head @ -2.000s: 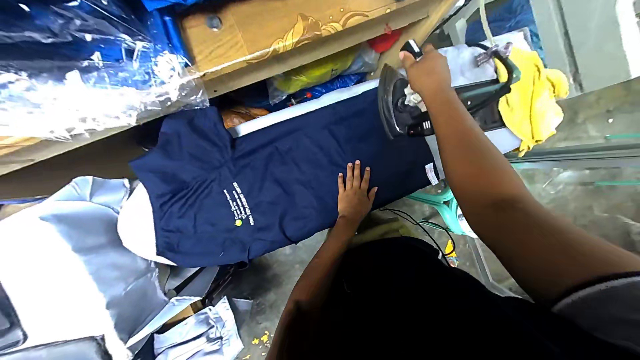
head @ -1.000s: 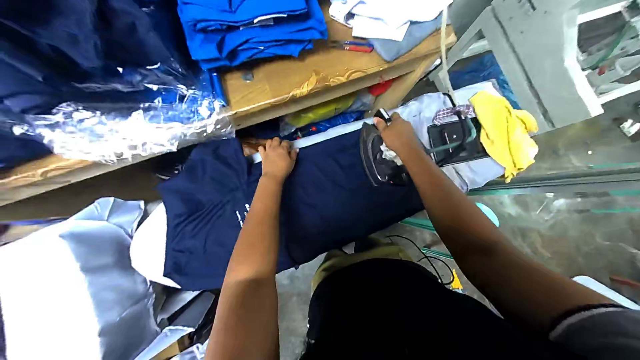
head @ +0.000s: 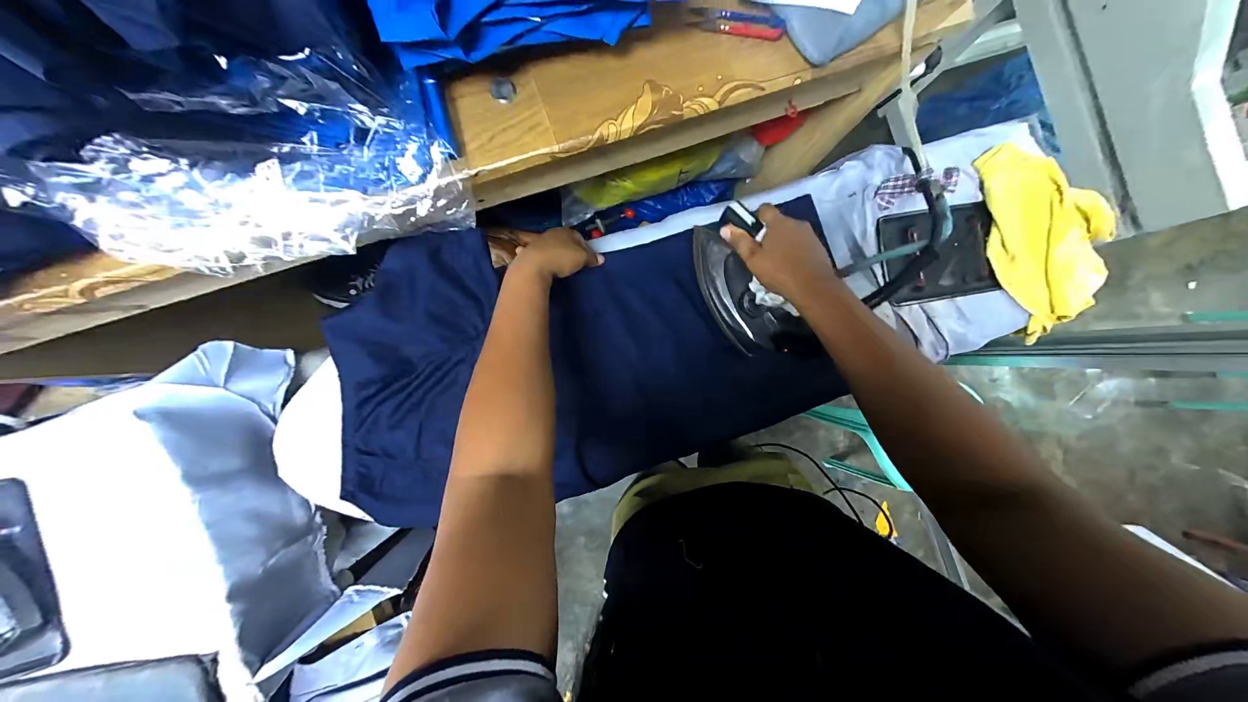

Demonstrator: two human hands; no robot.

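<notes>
A navy blue shirt [head: 634, 361] lies over a long, white-covered ironing board [head: 310, 444] whose rounded end shows at the left. My right hand [head: 785, 255] is closed round the handle of a clothes iron [head: 731, 292], which rests on the shirt toward its right end. At the board's far edge, my left hand [head: 558, 253] touches the shirt; its fingertips are partly hidden, so a pinch on the cloth cannot be told. A dark iron rest [head: 941, 255] lies on the board right of the iron, with a yellow cloth [head: 1048, 234] beside it.
Beyond the board runs a wooden table [head: 595, 93] with blue garments [head: 507, 29], clear plastic wrapping [head: 273, 195] and red-handled snips [head: 746, 27]. Bagged items [head: 658, 180] sit beneath its edge. Silvery fabric [head: 205, 468] spreads at the left. The iron's cord and hose trail to the right.
My left hand has gone from lying flat on the middle of the shirt to the board's far edge. The iron, in my right hand, has moved left from near the iron rest onto the shirt.
</notes>
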